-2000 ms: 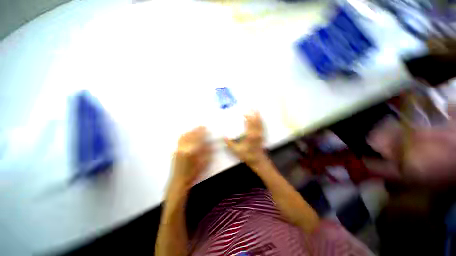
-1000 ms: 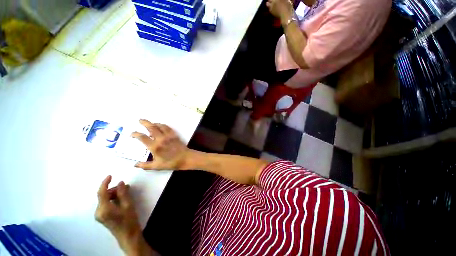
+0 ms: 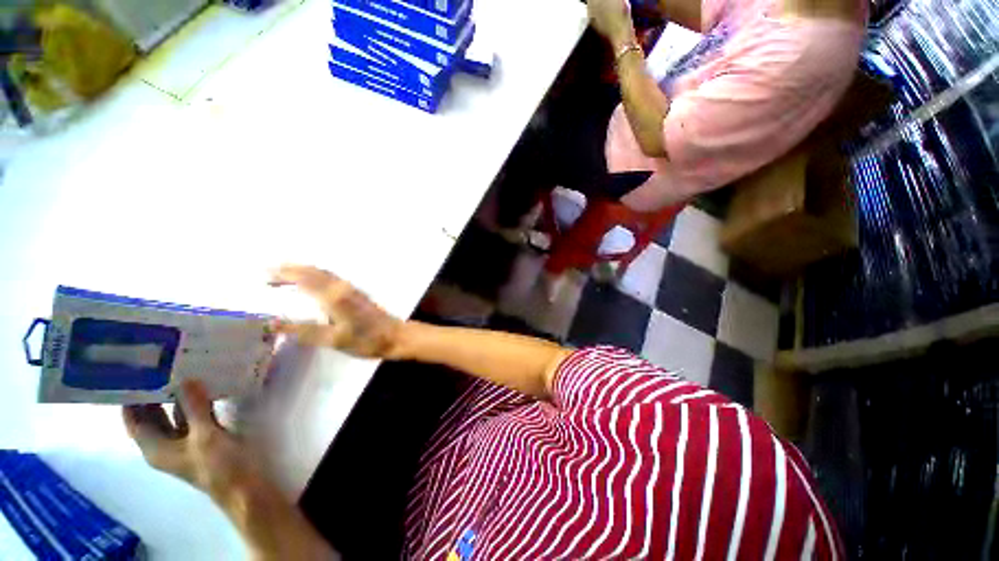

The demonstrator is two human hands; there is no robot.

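Note:
A slim retail box (image 3: 219, 345) with a pale face, a dark picture panel, blue edges and a hang tab is tilted above the white table at the left. My left hand (image 3: 197, 444) is at its lower edge, with a fingertip on its face and other fingers partly hidden behind it. My right hand (image 3: 345, 318) is at the box's right end, fingers spread; one fingertip meets or nearly meets that end, with no grip visible.
Blue boxes (image 3: 60, 510) lie at the lower left. A blue stack (image 3: 394, 49) stands at the back. A person in pink (image 3: 734, 104) sits beyond the table edge, by a red stool (image 3: 592, 236) and brown carton (image 3: 783, 214).
The box has been raised from the table and looks larger, further left. My left hand has moved left and up to its lower edge. My right hand has stayed nearly in place.

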